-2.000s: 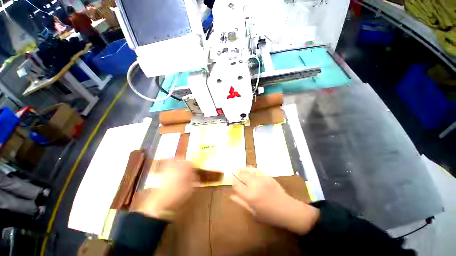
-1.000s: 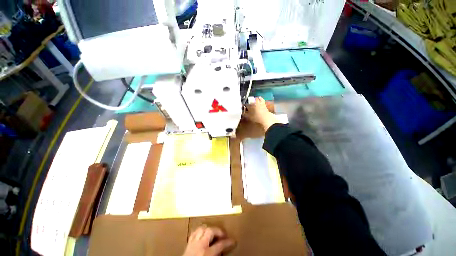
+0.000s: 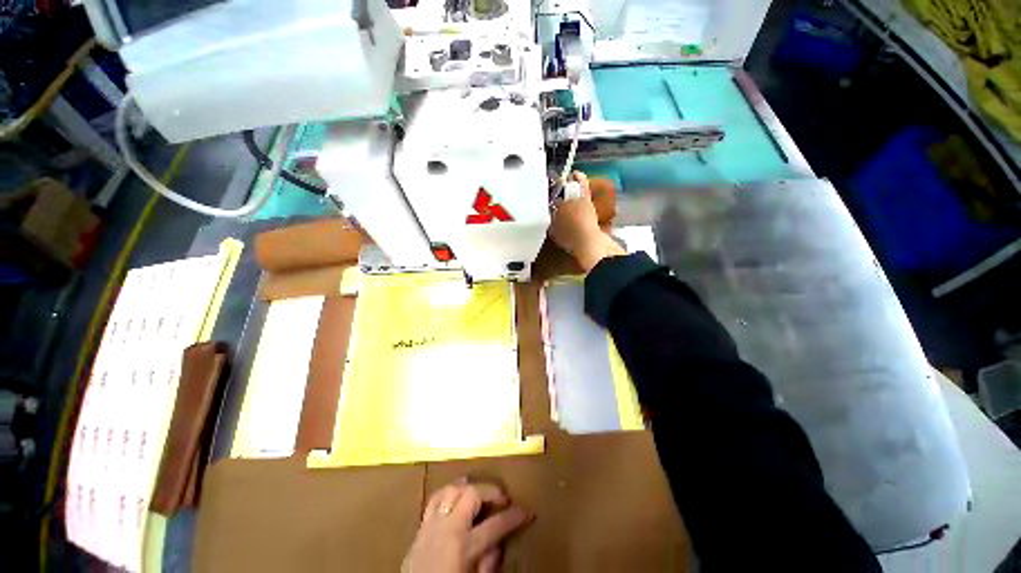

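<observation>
The brown main panel (image 3: 325, 509) lies in front of the yellow template flap (image 3: 431, 369), with brown also showing in the gaps beside it. My left hand (image 3: 465, 532) rests on the panel at the bottom centre, fingers bent and apart, with no object visible in it. My right hand (image 3: 577, 229) is at the right side of the white sewing machine head (image 3: 470, 190), by a small white part; its fingertips are partly hidden, so its grip is unclear. Dark brown strap strips (image 3: 190, 425) lie stacked at the left. White side plates (image 3: 280, 375) flank the flap.
A marked white sheet (image 3: 129, 381) lies at far left. The white screen housing (image 3: 258, 78) hangs above left. A metal feed carriage bar (image 3: 649, 142) crosses the teal bed (image 3: 739, 112). The dark metal table (image 3: 784, 325) extends right. Mustard-yellow pieces (image 3: 974, 56) lie on a bench.
Both hands were at the flap's front edge; my right hand has moved up beside the machine head, my left down onto the panel. The dark strip seen between them no longer shows there. The view has shifted.
</observation>
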